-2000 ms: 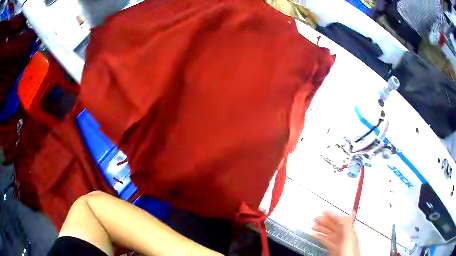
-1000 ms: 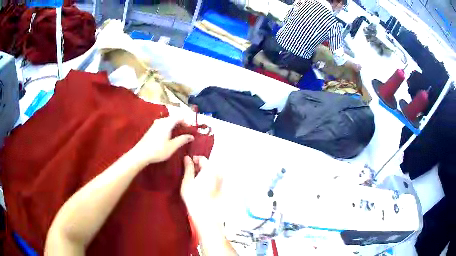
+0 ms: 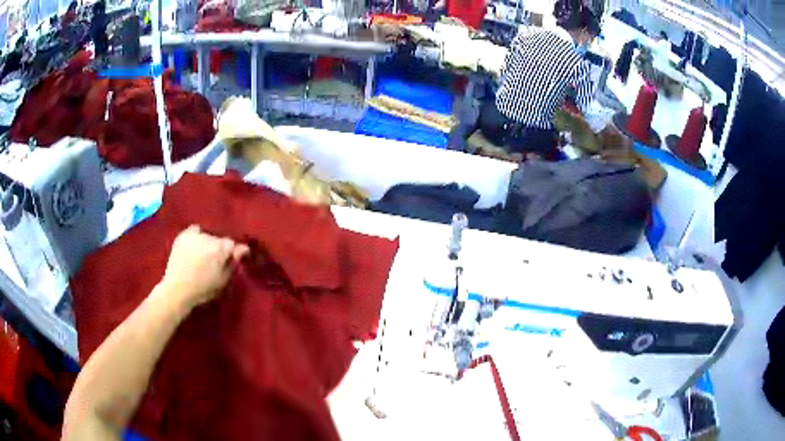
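Note:
The dark red garment panel lies spread and creased on the white table left of the sewing machine. My left hand is on its upper part, fingers closed on a fold of the cloth. My right hand is not visible. The white sewing machine head stands to the right, with its presser foot area beyond the panel's right edge. A narrow red strip runs from the presser foot towards the front edge of the picture.
Scissors lie below the machine head. Khaki cloth and dark fabric lie behind. Another grey-white machine is at the left. Red thread cones stand at the rear right. A person in a striped shirt sits beyond.
My right hand has left the panel and is out of sight. My left hand has moved left across the cloth, whose upper part is now folded over. The view has lifted, showing more workshop.

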